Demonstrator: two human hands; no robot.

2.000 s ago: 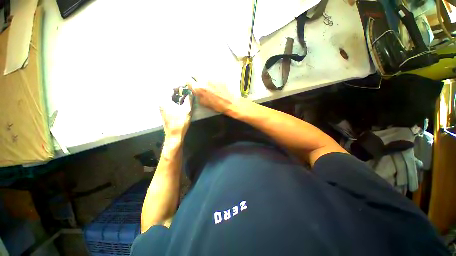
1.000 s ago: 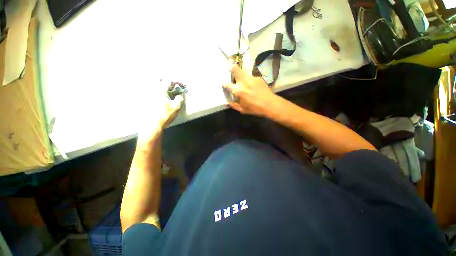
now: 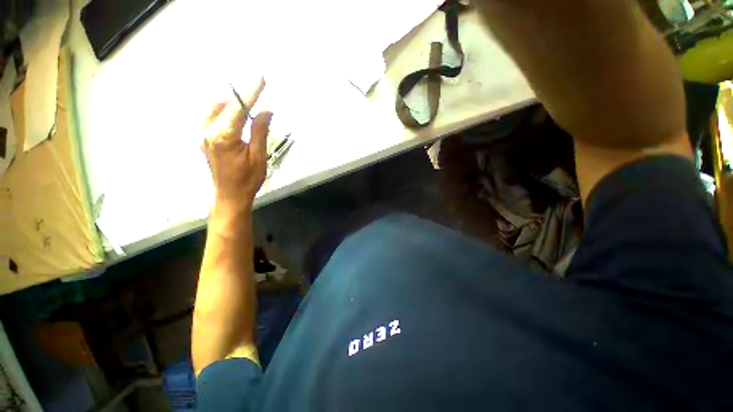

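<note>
My left hand [image 3: 238, 153] is over the white worktable, palm down, thumb and fingers apart. A thin dark pointed piece [image 3: 239, 98] sticks up from between its fingers. A small silver and dark metal part [image 3: 279, 151] lies at the table's front edge, just right of the hand; glare hides its exact shape and whether the hand touches it. My right forearm reaches up across the top right, large and near the camera; my right hand is out of the picture. The yellow-and-black screwdriver is not in view.
A dark strap [image 3: 434, 88] lies looped on the worktable [image 3: 321, 165]. A yellow covered stack [image 3: 40, 201] is at the far left and a black flat object [image 3: 120, 24] at the top left. Cloth lies below the table edge. A blue crate [image 3: 180, 385] is on the floor.
The right hand has left the screwdriver's spot and moved up and right out of view; the screwdriver is gone from there. The left hand has opened away from the metal part and moved left.
</note>
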